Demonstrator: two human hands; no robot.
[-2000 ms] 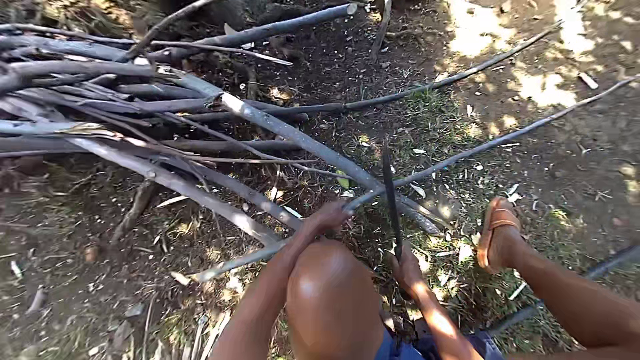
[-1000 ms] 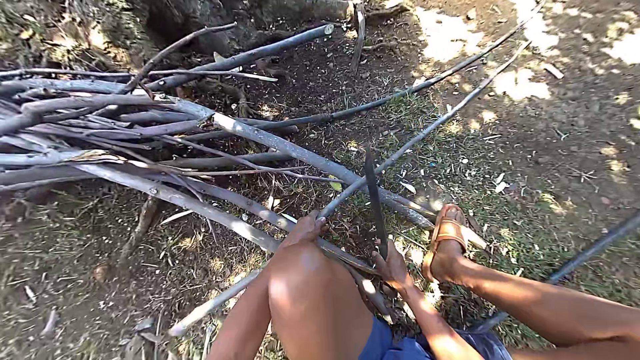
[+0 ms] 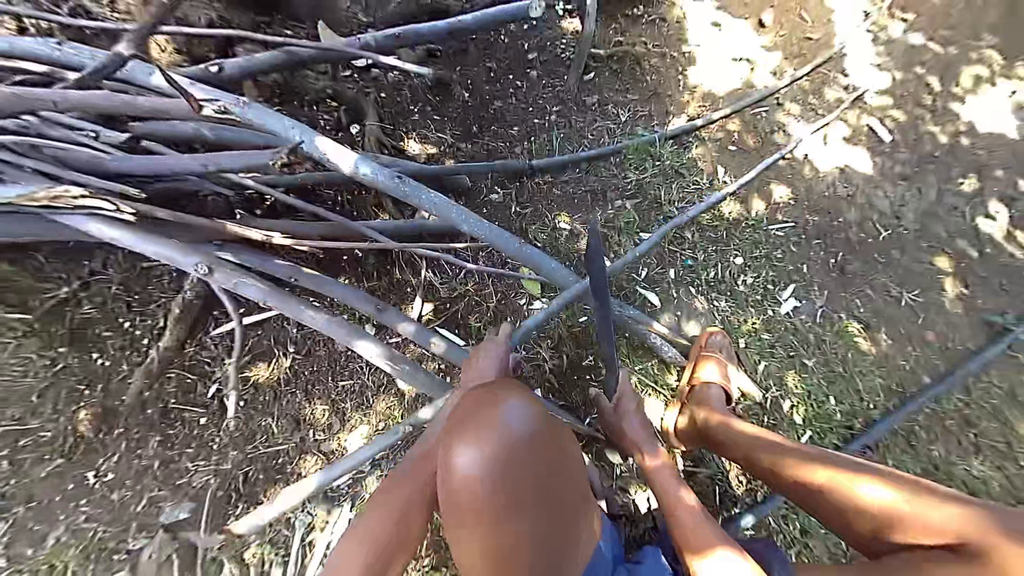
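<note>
A long thin branch (image 3: 688, 218) runs diagonally from the lower left to the upper right, crossing over a thicker branch (image 3: 448, 210). My left hand (image 3: 489, 358) grips the thin branch just below that crossing, above my bent knee. In my right hand (image 3: 624, 414) is a machete (image 3: 600, 308), its dark blade pointing up the view. The blade overlaps the thin branch close to the crossing; whether it touches the wood I cannot tell. The handle is hidden inside my fingers. The thin branch's pale end (image 3: 264, 518) lies at the lower left.
A pile of cut branches (image 3: 200, 164) fills the upper left. My sandalled foot (image 3: 708, 384) rests right of the machete, near the thick branch's end. Another pole (image 3: 932, 392) passes beneath my leg at the right. Wood chips (image 3: 788, 300) are scattered over grass and soil.
The thin branch's far end has shifted against the ground. My sandalled foot has come in from the right, beside the thick branch's end. Both hands keep their holds.
</note>
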